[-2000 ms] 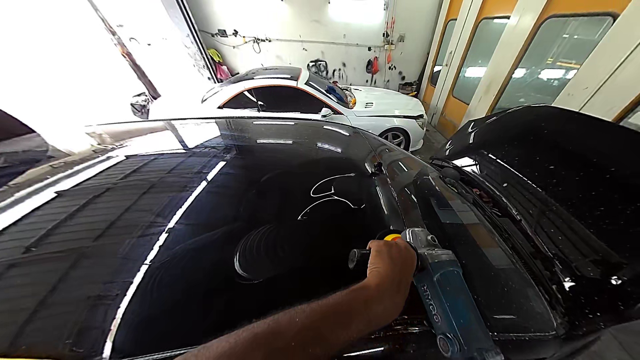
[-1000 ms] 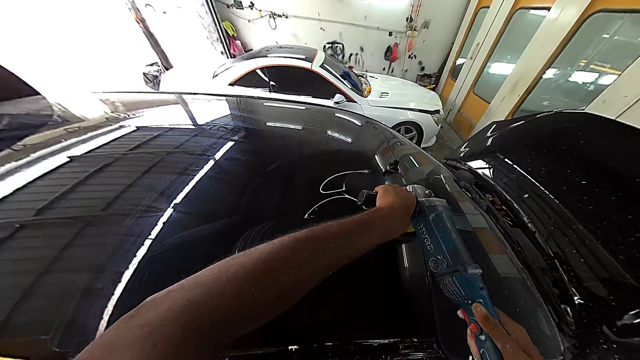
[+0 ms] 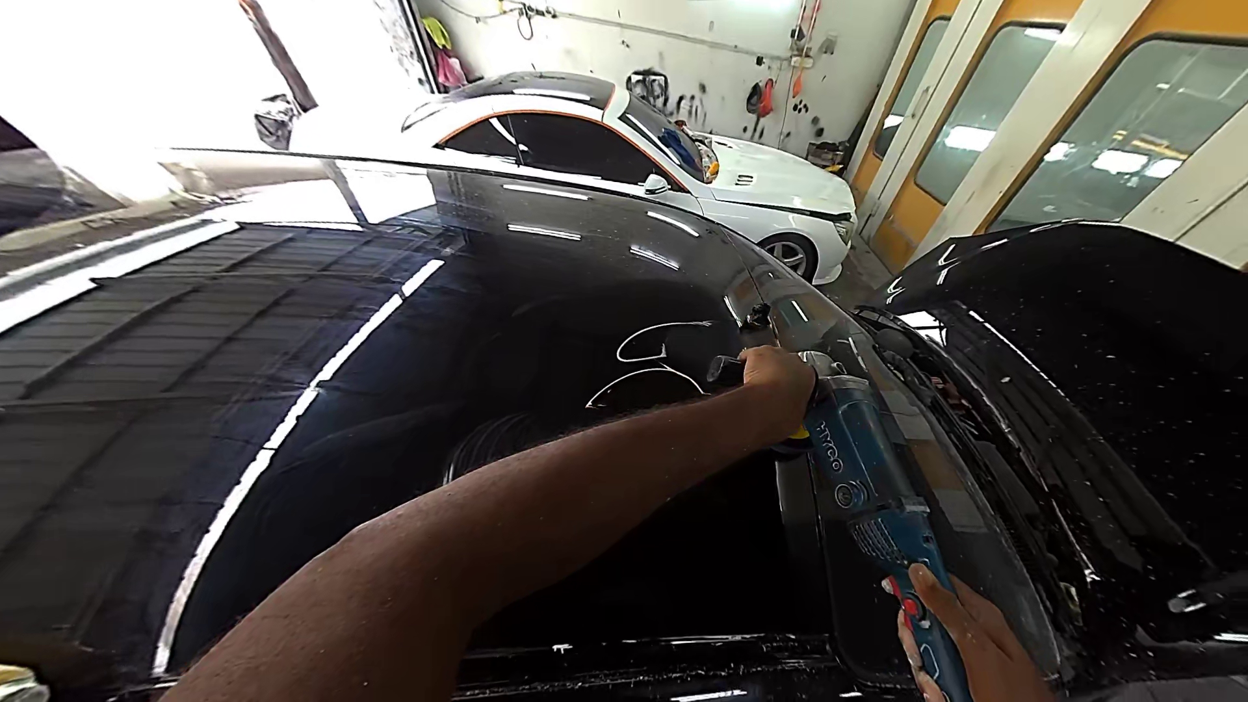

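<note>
A blue power polisher lies slantwise over the front edge of a glossy black car roof, beside the windshield. My left hand is closed around the side handle at its head. My right hand wraps the rear grip, near a red switch. Under the head a bit of yellow shows; the rest of the pad is hidden by my left hand and the tool. Curved whitish lines of compound mark the roof left of my left hand, and a smeared patch lies nearer to me.
The raised black hood, specked with white, stands at the right. Beyond the roof a white car is parked by a wall with hanging things. Orange-framed glass doors line the back right.
The polisher's head has moved away from me along the roof's front edge, with my left hand on its handle. My right hand, out of view two seconds ago, now shows on the rear grip.
</note>
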